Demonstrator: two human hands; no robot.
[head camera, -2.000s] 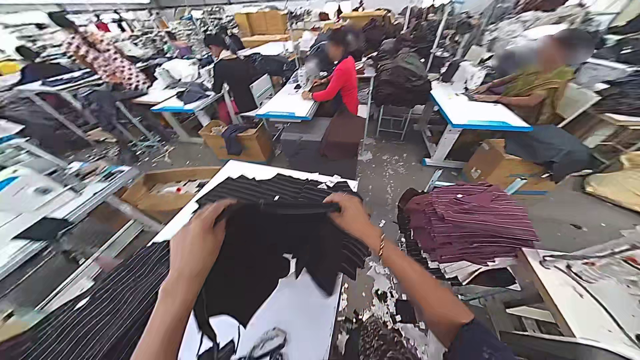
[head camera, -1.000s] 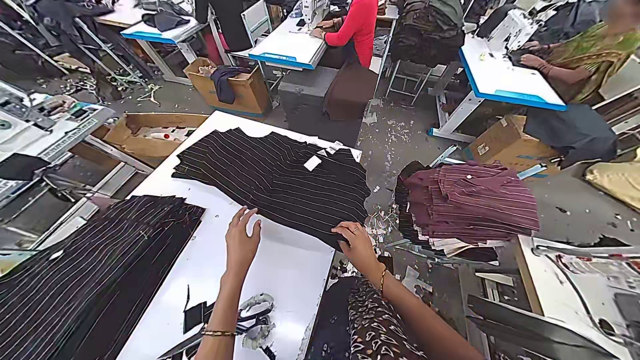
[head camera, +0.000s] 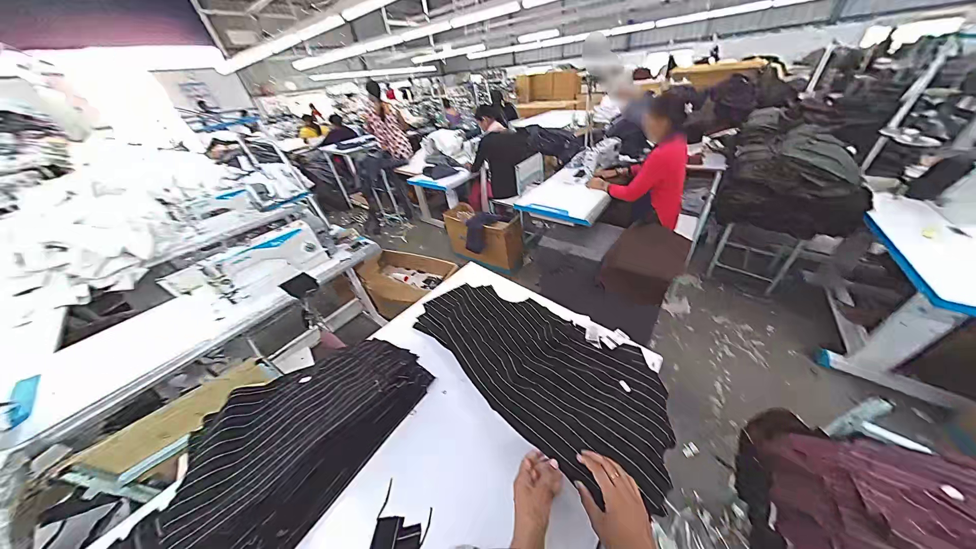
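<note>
On a white worktable (head camera: 457, 457) lies a stack of black pinstriped fabric pieces (head camera: 549, 366), with small white tags on and beside it. My left hand (head camera: 536, 484) is at the stack's near edge, its fingers bent close together; whether they pinch anything is unclear. Close on its right, my right hand (head camera: 616, 496) touches the near corner of the stack with its fingers spread. A second pile of black pinstriped fabric (head camera: 305, 442) hangs over the table's left side. Small black fabric scraps (head camera: 396, 532) lie at the bottom of the table.
Maroon fabric pieces (head camera: 862, 488) are piled at lower right. A sewing machine (head camera: 271, 255) stands on a bench at left, near a cardboard box (head camera: 404, 282). Ahead, a person in red (head camera: 659, 179) sits at another worktable (head camera: 564, 194). Scraps litter the floor (head camera: 732, 343).
Two seconds ago both hands held up a black piece over the stack; one second ago they were apart at its near edge. Now they are close together. The view has tilted up and left.
</note>
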